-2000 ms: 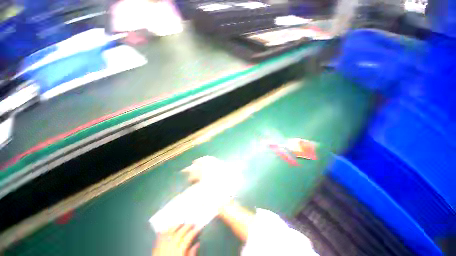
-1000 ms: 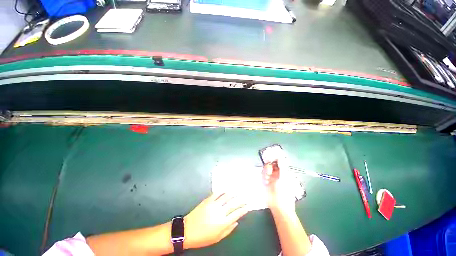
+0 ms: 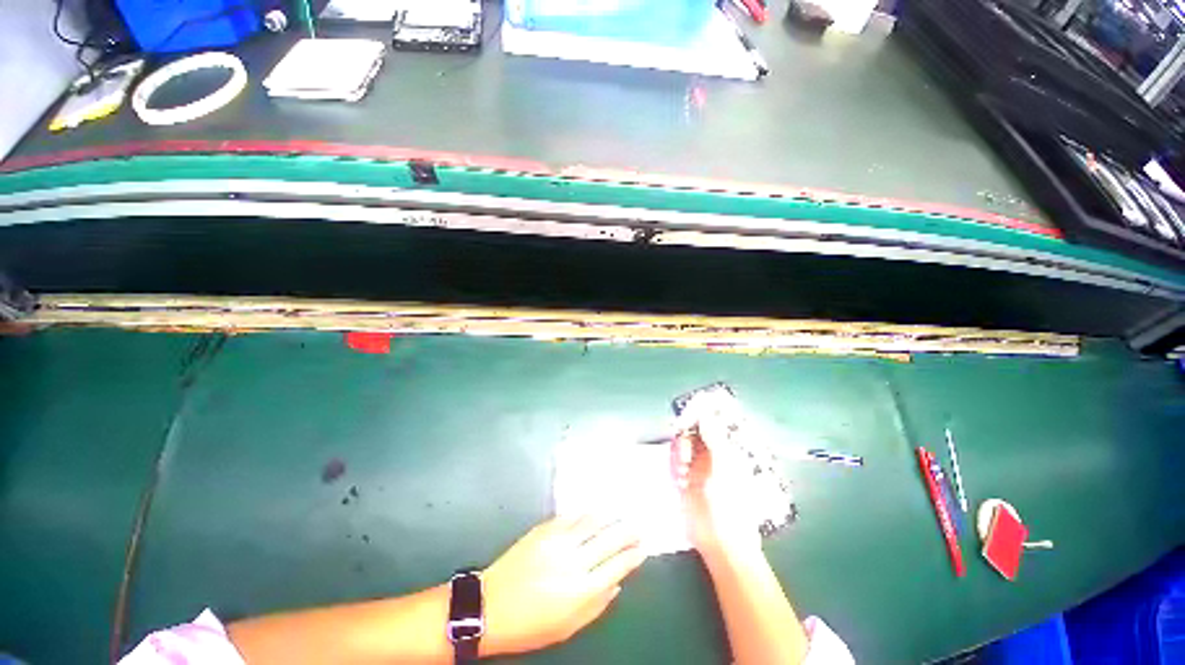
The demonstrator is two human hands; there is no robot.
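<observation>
A white paper [image 3: 608, 470], washed out by glare, lies flat on the green mat. My left hand [image 3: 546, 587], with a dark watch on the wrist, rests flat on the paper's near edge, fingers slightly apart. My right hand [image 3: 704, 491] is curled at the paper's right side. A thin pen [image 3: 834, 457] appears to run through its fingers; its dark end shows left of them and its barrel to the right, with the middle lost in glare. An electronic unit [image 3: 767, 478], white with a dark edge, lies beside and partly behind my right hand.
A red marker [image 3: 941, 512], thin pale stick [image 3: 955, 468] and red pad [image 3: 1003, 542] over a pale disc lie right. Beyond the dark channel [image 3: 520, 273], the far bench holds a tape ring [image 3: 190, 88], white stack [image 3: 325, 69], light-blue item [image 3: 611, 18] and black tray [image 3: 1092, 169].
Since one second ago, the pen has shifted left with my right hand, showing more of the unit. My left hand stays on the paper. The earliest frame is blurred and turned differently.
</observation>
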